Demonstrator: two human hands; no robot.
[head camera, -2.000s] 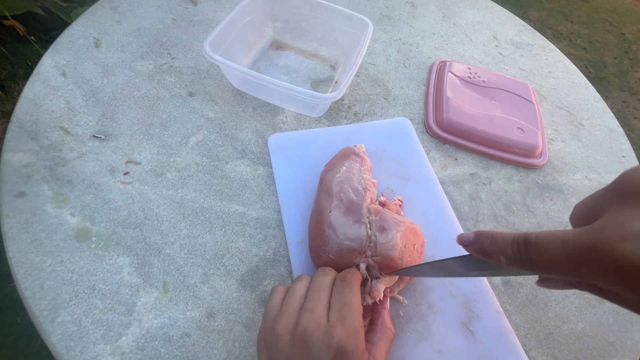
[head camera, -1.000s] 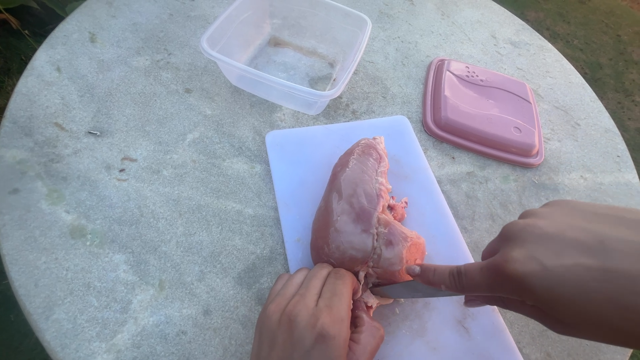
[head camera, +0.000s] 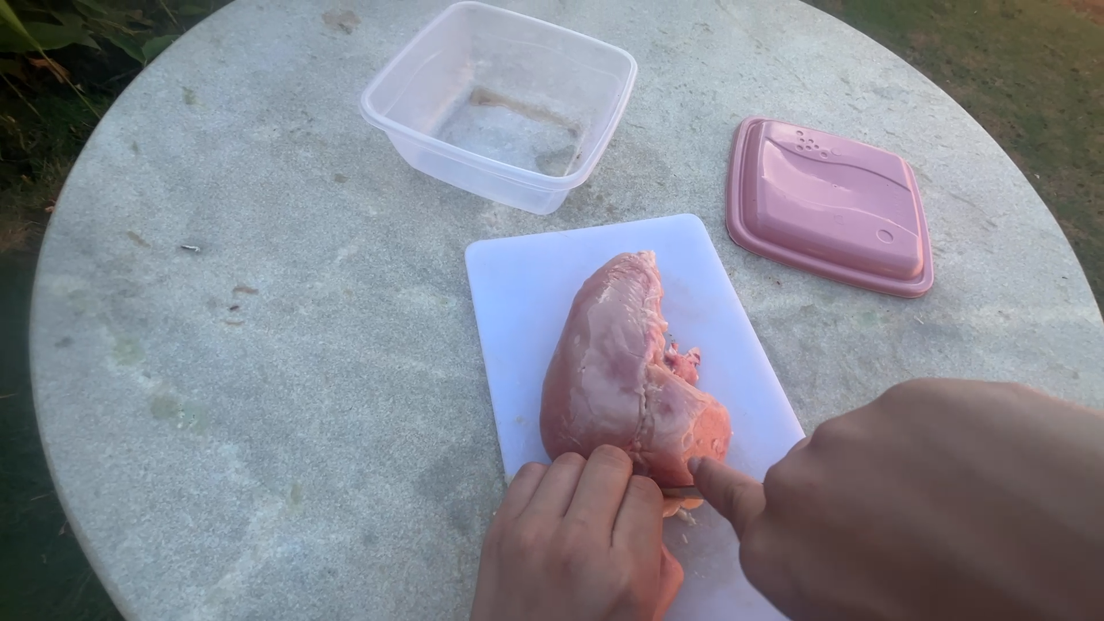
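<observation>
A piece of raw poultry breast (head camera: 604, 371) lies lengthwise on a white plastic cutting board (head camera: 509, 293). My left hand (head camera: 578, 535) has its fingers curled over the near end of the meat and grips it there. My right hand (head camera: 888, 492) holds a knife (head camera: 683, 492) from the right, its index finger stretched forward to the meat's lower right edge. Only a short strip of the blade shows at the near end of the meat; the handle is hidden in the hand. Small scraps lie beside the blade.
A clear plastic container (head camera: 509, 185) stands open behind the board. To its right a pink plastic lid (head camera: 837, 207) lies on the round stone table (head camera: 259, 371). The table's curved edge runs along the left, with plants and grass beyond.
My right hand has moved left, bringing the knife in under the near end of the meat, so less of the blade shows. My left hand keeps its grip there.
</observation>
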